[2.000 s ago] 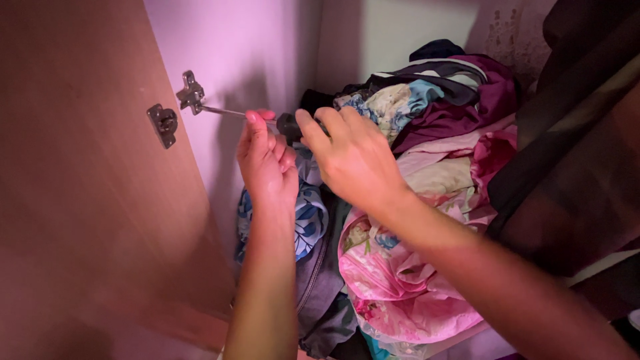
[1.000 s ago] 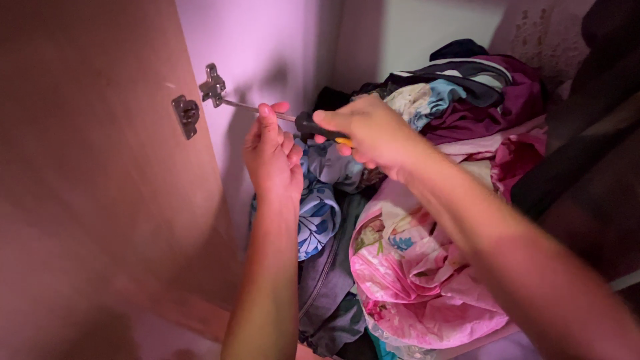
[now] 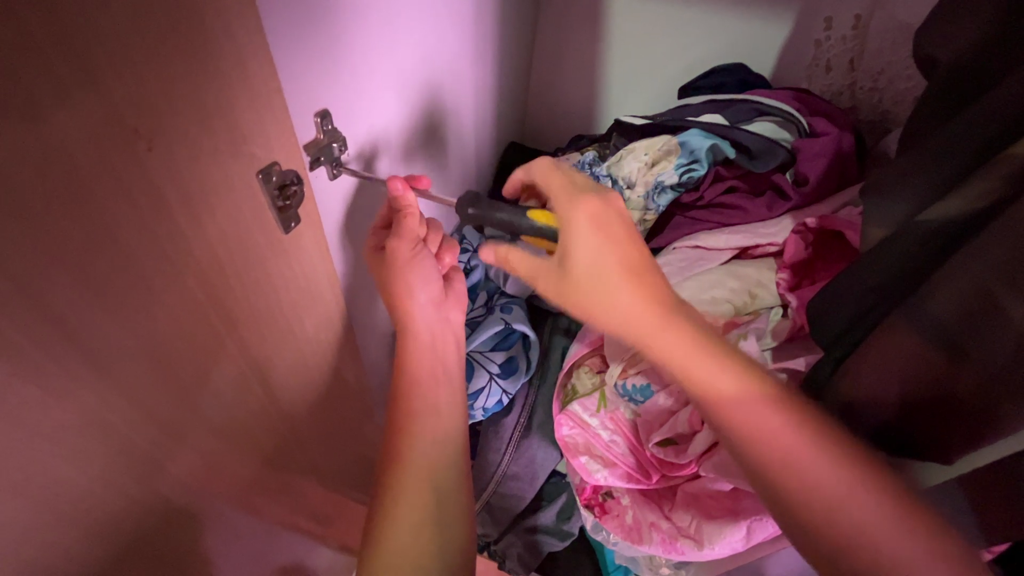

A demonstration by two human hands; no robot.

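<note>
A screwdriver with a black and yellow handle (image 3: 504, 218) points left, its tip at the metal hinge mounting plate (image 3: 326, 146) on the cabinet's side wall. My left hand (image 3: 420, 256) pinches the steel shank between thumb and fingertips. Around the rear of the handle, my right hand (image 3: 588, 248) is loosely curled, fingers and thumb apart; whether the palm touches the handle is hidden. A second metal hinge part (image 3: 282, 197) is fixed near the edge of the wooden door, just left of the plate.
The wooden cabinet door (image 3: 160, 288) stands at the left. A heap of clothes, with a blue leaf-patterned cloth (image 3: 498, 352), a purple garment (image 3: 720, 196) and a pink floral cloth (image 3: 664, 472), fills the compartment. Dark fabric (image 3: 912, 320) hangs at the right.
My right hand's fingers have spread from the screwdriver handle, which they wrapped one second ago. My left hand stays at the shank and the tip stays at the mounting plate.
</note>
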